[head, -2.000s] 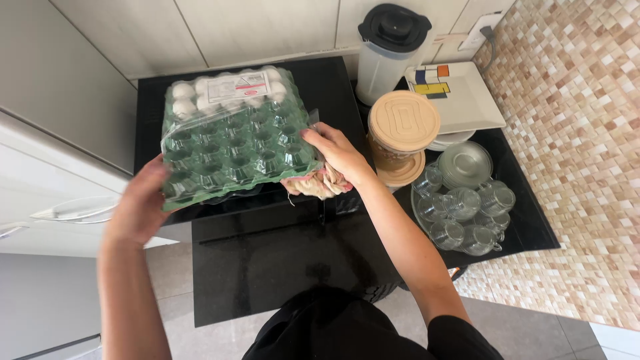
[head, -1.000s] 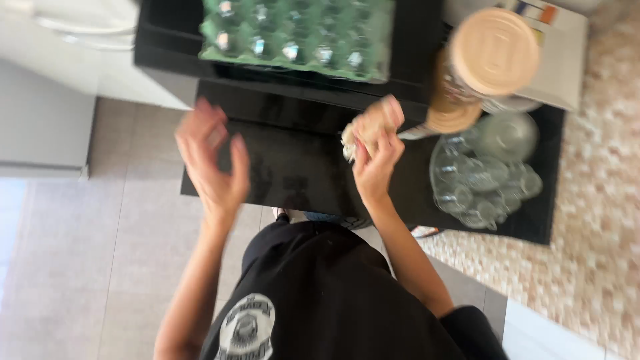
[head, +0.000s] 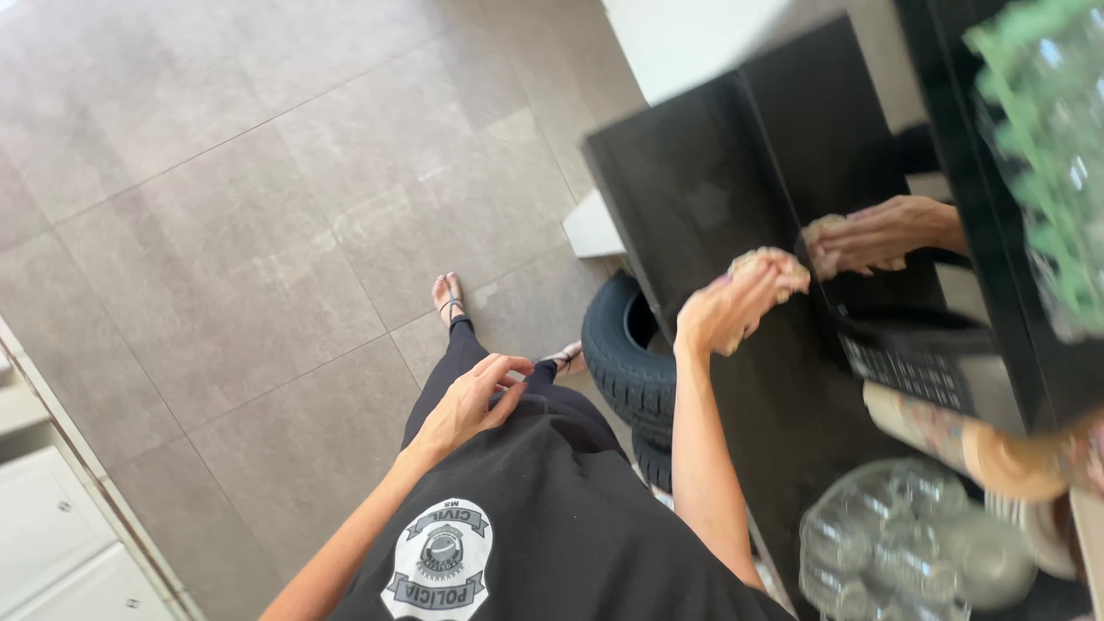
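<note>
My right hand [head: 733, 306] presses a crumpled light cloth [head: 772, 263] onto the black glossy counter surface [head: 699, 181], close to the front of a dark appliance [head: 871, 129] that mirrors the hand. My left hand [head: 483, 392] holds nothing; its fingers are apart in front of my waist. On top of the appliance, at the right edge, is a green plastic egg carton [head: 1048, 164], blurred.
Glass cups on a glass tray [head: 880, 543] stand at the lower right, beside a lidded container [head: 1009, 461]. Stacked tires [head: 630, 354] are below the counter's edge. White drawers [head: 52, 526] are at the lower left, across the tiled floor [head: 259, 224].
The egg carton was between both hands and now rests on the appliance, let go. My left hand has drawn back to my waist. The view has swung strongly toward the floor.
</note>
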